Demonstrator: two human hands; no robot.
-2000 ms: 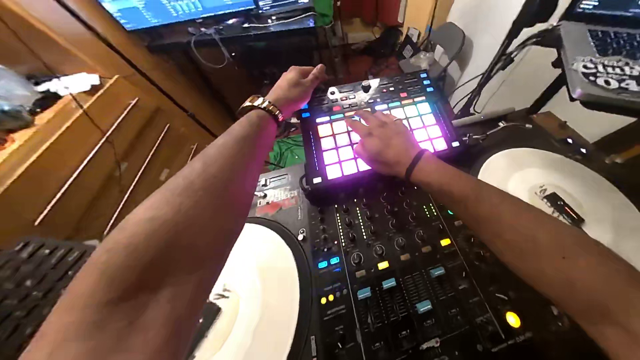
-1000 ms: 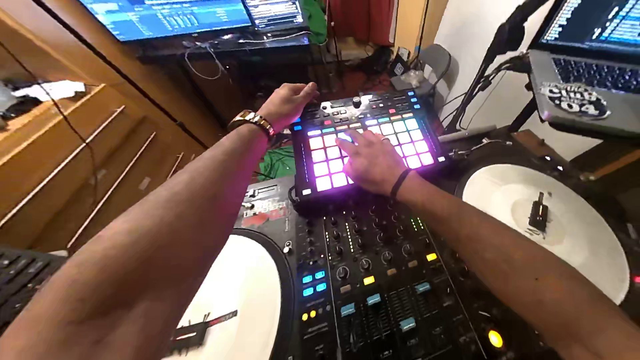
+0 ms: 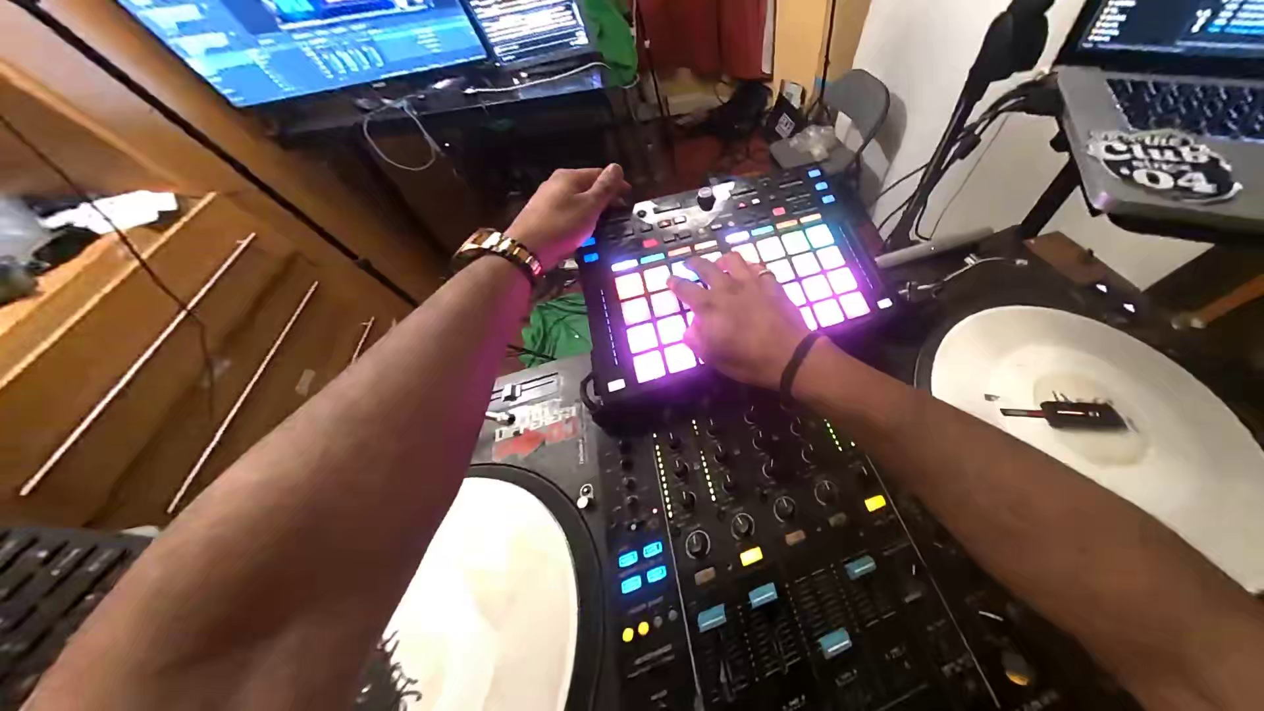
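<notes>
A black pad controller [image 3: 736,202] with a grid of lit pink, white and pastel pads stands behind a DJ mixer [image 3: 790,632]. My left hand [image 3: 573,207], with a gold watch at the wrist, rests at the controller's far left corner; its fingertips are partly hidden, so its grip is unclear. Over the pads lies my right hand [image 3: 741,316], palm down, fingers spread on the upper middle of the grid, with a dark band on its wrist. Turntables with white records flank the mixer: the left record [image 3: 504,602] is partly behind my left forearm, the right record [image 3: 997,365] beside my right forearm.
A laptop [image 3: 1086,109] sits on a stand at the upper right, near a folding chair [image 3: 864,109]. Monitors [image 3: 346,49] stand at the upper left above wooden drawers [image 3: 237,346]. A black keyboard [image 3: 59,592] is at lower left. Cables hang behind the controller.
My right hand's fingers have shifted a little over the pads, while my left hand stays at the controller's corner. The cartridge-like black piece on the right record has turned.
</notes>
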